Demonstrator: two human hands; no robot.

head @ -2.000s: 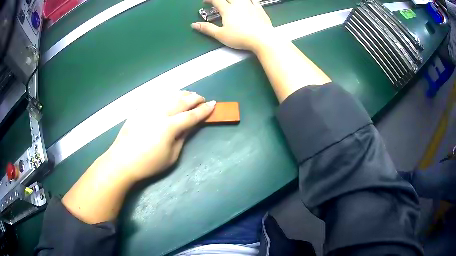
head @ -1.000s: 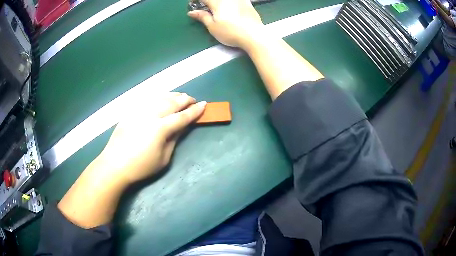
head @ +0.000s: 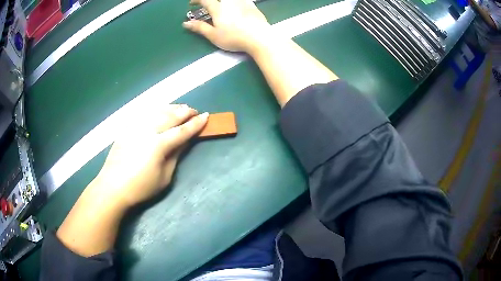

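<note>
My left hand (head: pixel 151 153) is closed over an orange-brown push block (head: pixel 221 124) on the green bench; one end of the block shows past the fingertips, the rest is hidden under the hand. My right hand (head: pixel 230 24) reaches to the top edge of the picture, with its fingers on a silver slide rail (head: pixel 196 15). One end of the rail shows left of the fingers; most of it is hidden by the hand or cut off by the edge.
A ribbed stack of slides (head: pixel 398 33) lies at the right bench edge. White strips (head: pixel 211 65) cross the green bench (head: pixel 258 164). A machine fixture with a red push button (head: pixel 6 207) stands left. A blue stool (head: pixel 467 65) and yellow floor line are at right.
The view has shifted, so the bench, stack and both hands appear further left in the picture. Both hands keep about the same pose, the left on the block, the right at the rail.
</note>
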